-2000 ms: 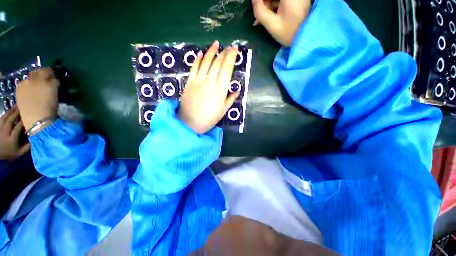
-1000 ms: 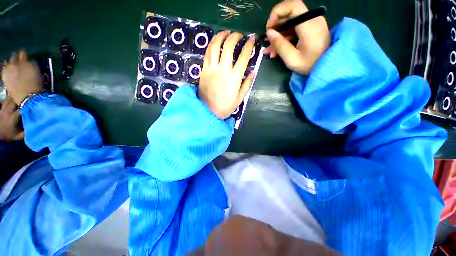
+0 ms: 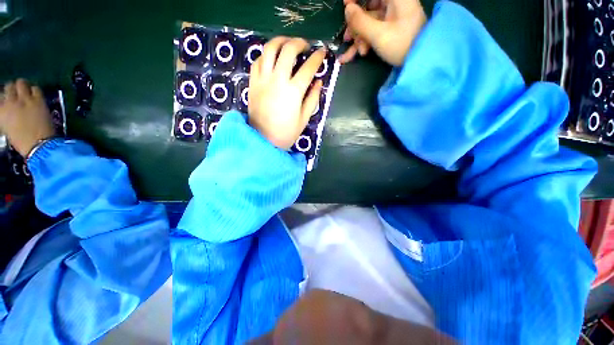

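Note:
A sheet of black parts with white rings (image 3: 218,92) lies slightly tilted on the dark green bench mat, with a pale strip along its right edge. My left hand (image 3: 284,94) lies palm down on the right half of the sheet, fingers a little apart, hiding several cells. My right hand (image 3: 387,28) is at the sheet's top right corner, fingers pinched around a slim black tool (image 3: 345,46). Most of the tool is hidden by the fingers, and its tip is too small to make out.
Thin gold-brown slivers (image 3: 301,11) lie beyond the sheet. Stacked ringed sheets (image 3: 596,84) are at the far right. A small black object (image 3: 83,91) lies on the left. A neighbouring person's hand (image 3: 27,116) is over another dark sheet at the left edge.
The sheet has moved away from me and tilted, with my left hand on it. My right hand has come down to its top right corner. The black tool showed plainly one second ago.

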